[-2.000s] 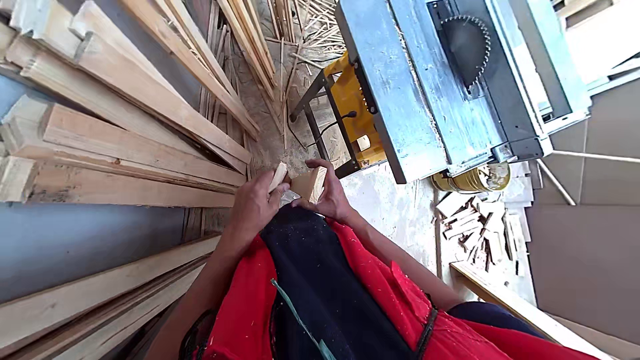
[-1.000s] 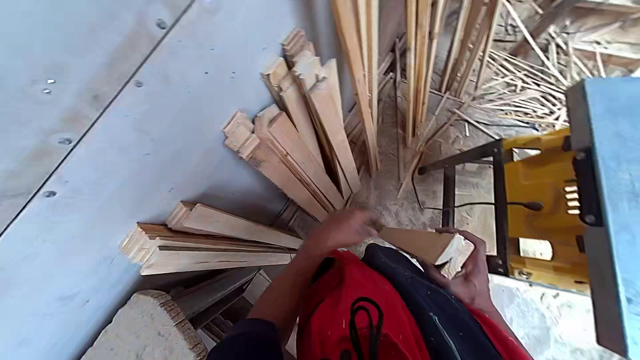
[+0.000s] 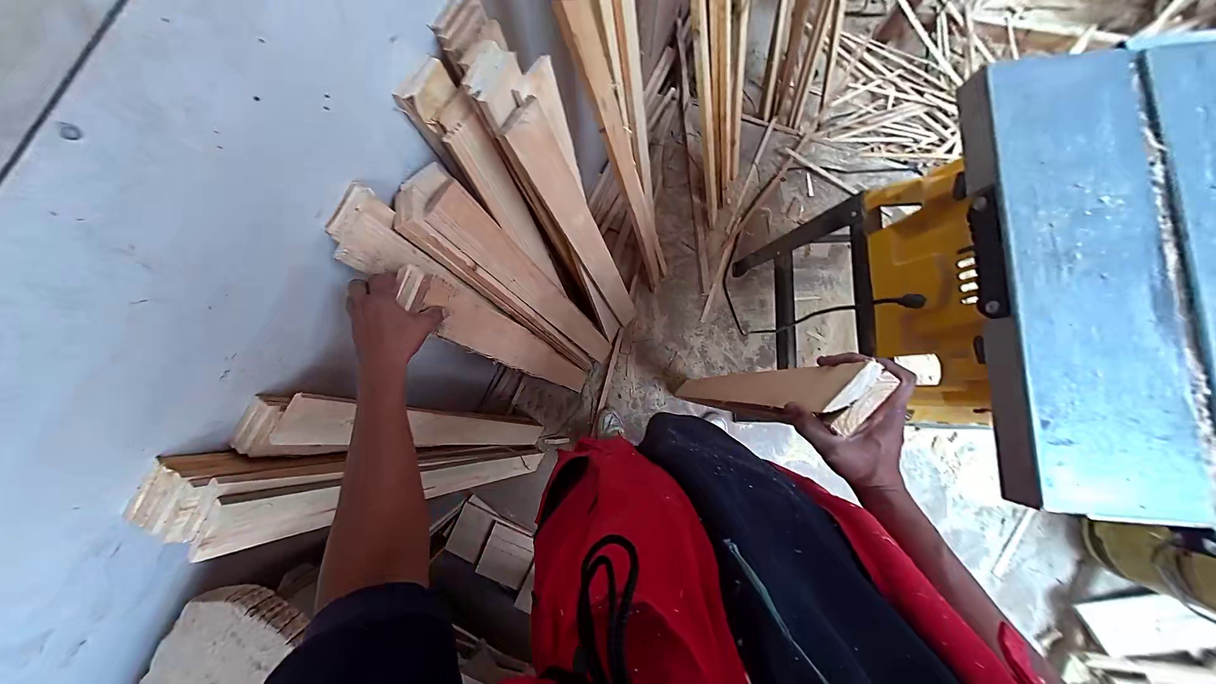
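Note:
My left hand (image 3: 389, 318) reaches to the wall side, its thumb and fingers around the top end of a wooden board (image 3: 499, 332) that leans with others against the wall. Bundles of similar boards (image 3: 560, 199) stand just beyond it, and another bundle (image 3: 332, 465) leans nearer my body. On the other side, my right hand (image 3: 860, 427) grips the upper end of wooden boards (image 3: 769, 385) held upright in front of me, their lower ends toward the floor. How many pieces that hand holds I cannot tell.
A table saw's metal top (image 3: 1092, 285) on a yellow base (image 3: 912, 285) with dark legs stands at the right, a cable (image 3: 817, 313) hanging beside it. Thin wood strips (image 3: 893, 95) litter the floor beyond. Short wood blocks (image 3: 489, 541) lie low by the wall (image 3: 218, 209).
The view has swung toward the wall. My left hand has left the held wood and moved out to the leaning boards. My right hand still holds its wood, now farther from the left hand.

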